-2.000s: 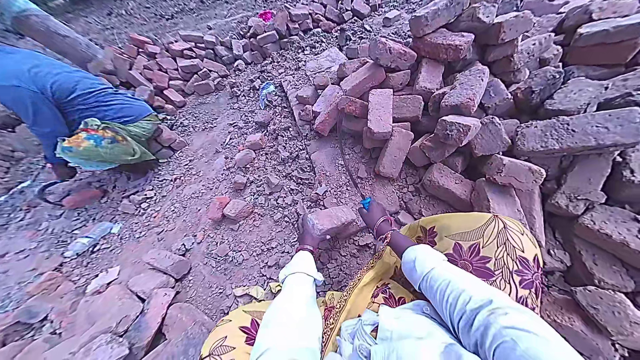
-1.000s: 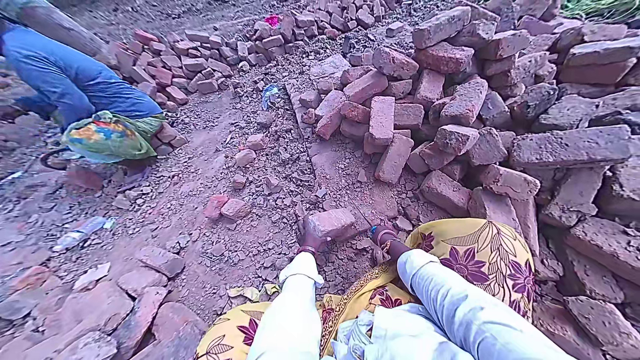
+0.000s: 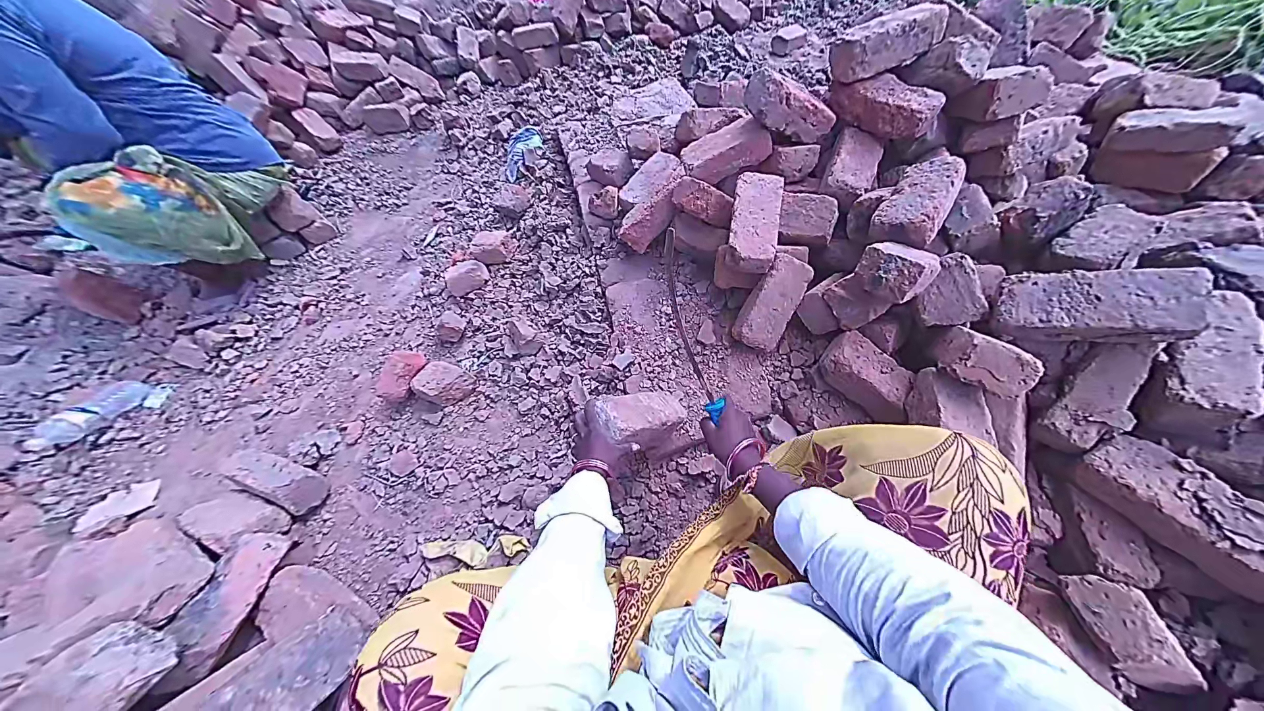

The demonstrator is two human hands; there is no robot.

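Note:
My left hand grips the left end of a reddish brick just in front of my knees. To its right, my right hand is closed around the blue-wrapped end of a thin, slightly curved metal rod. The rod points away from me toward the loose bricks. Beneath the held brick lies another brick or block, partly hidden. My fingers on the brick's far side are hard to make out.
A large heap of bricks rises ahead and to the right. Broken slabs lie at lower left, near a plastic bottle. A person in blue is at upper left. Small rubble covers the ground.
The rod pointed forward two seconds ago, looked lower and blurred one second ago, and points forward again now. My left hand stays at the brick.

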